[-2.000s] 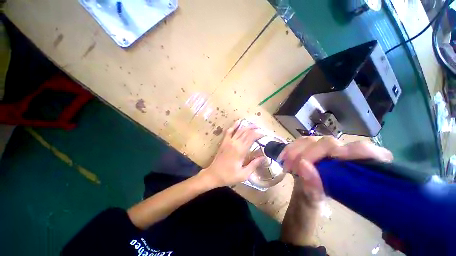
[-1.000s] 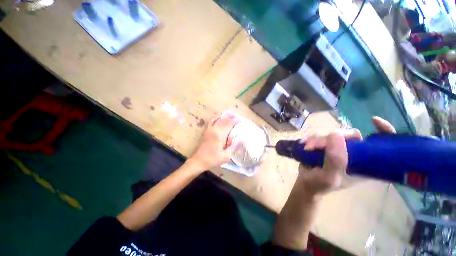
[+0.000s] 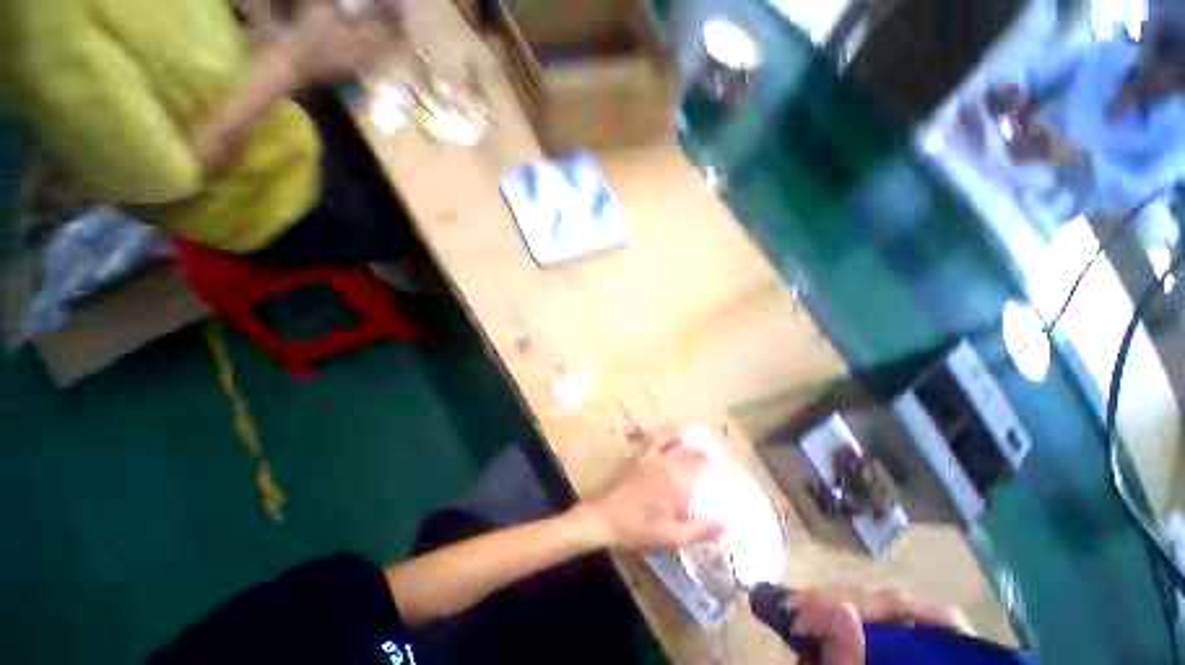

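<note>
A bright, overexposed round housing point(image 3: 738, 513) sits on a white plate fixture point(image 3: 689, 591) at the bench's near edge. My left hand point(image 3: 656, 500) rests on the housing's left side, fingers over its rim. My right hand point(image 3: 845, 621) is wrapped around the blue electric screwdriver point(image 3: 929, 646), partly cut off by the lower edge. The screwdriver's black nose points at the housing's lower right rim. Blur hides whether the tip touches it.
The screw feeder point(image 3: 955, 429) stands right of the housing. Another white plate with blue posts point(image 3: 565, 208) and a cardboard box point(image 3: 604, 98) lie farther up the bench. A person in yellow point(image 3: 169, 117) sits upper left by a red stool point(image 3: 305, 312). The green conveyor belt point(image 3: 832, 273) runs behind.
The view has swung up and left, showing the yellow-clad person and the box. The housing, both hands and the screwdriver now appear lower in the picture. Both holds are unchanged.
</note>
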